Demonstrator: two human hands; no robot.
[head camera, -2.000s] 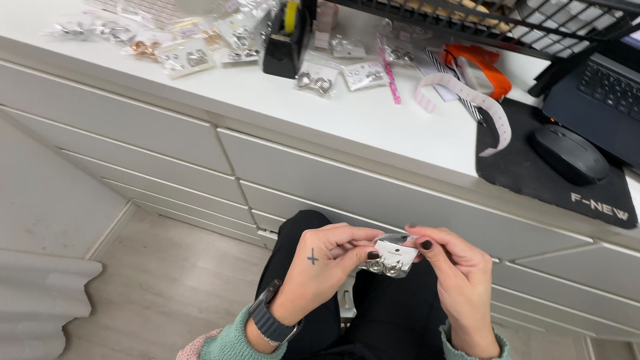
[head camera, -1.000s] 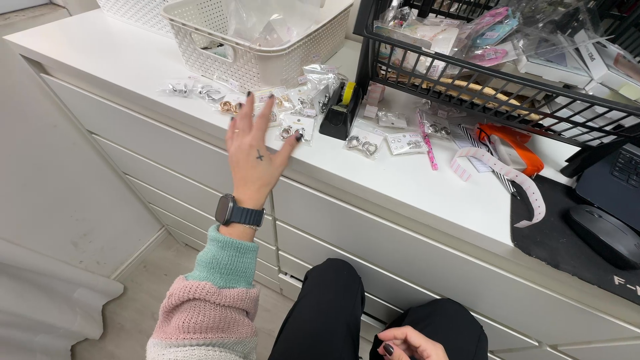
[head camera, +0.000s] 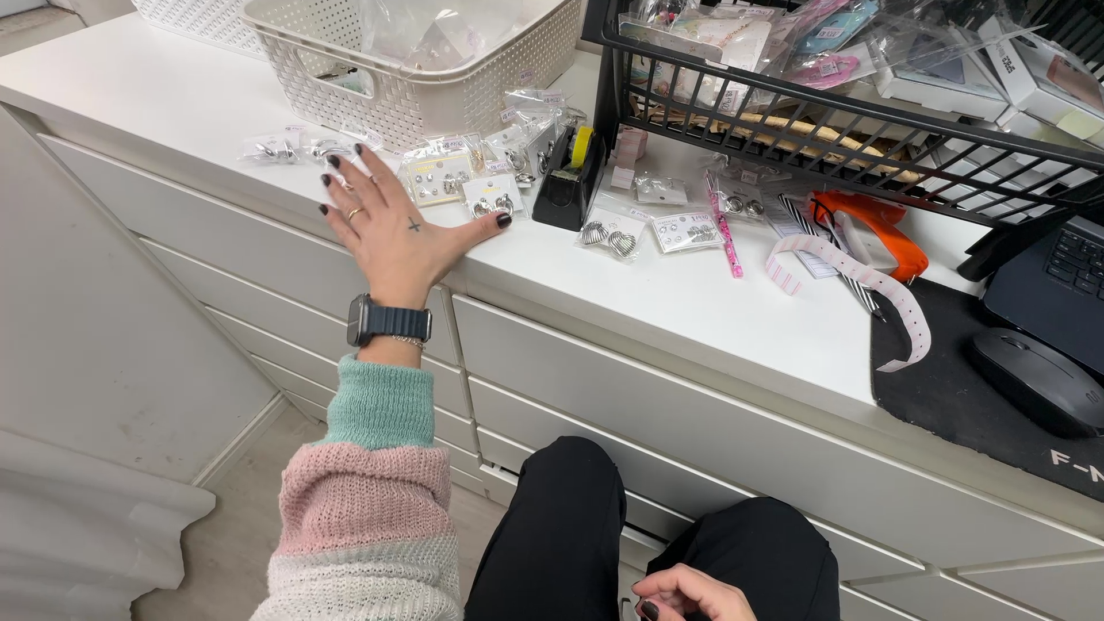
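Note:
My left hand (head camera: 401, 228), fingers spread, reaches over the front edge of the white dresser top, beside several bagged earring cards. Its thumb tip is next to an earring card (head camera: 492, 191) with silver hoops, and another earring card (head camera: 442, 179) lies just behind. Small bagged earrings (head camera: 278, 148) rest left of the fingertips. My right hand (head camera: 694, 595) is low over my lap with its fingers curled, partly cut off by the frame; whether it holds anything is not visible. Right of the tape dispenser (head camera: 569, 177) are bagged shell-shaped earrings (head camera: 611, 235) and a white earring card (head camera: 687, 231).
A white plastic basket (head camera: 414, 95) stands behind the earrings. The black wire basket (head camera: 828, 129) holds packaged goods. Along the right lie a pink patterned pen (head camera: 724, 226), an orange label gun (head camera: 880, 228), a curled label strip (head camera: 871, 280), a mouse (head camera: 1035, 375) and a laptop (head camera: 1056, 276).
Two seconds ago both hands held an earring card over my lap. My left hand has moved up to the earrings on the dresser; my right hand is lower. The view has shifted left and up.

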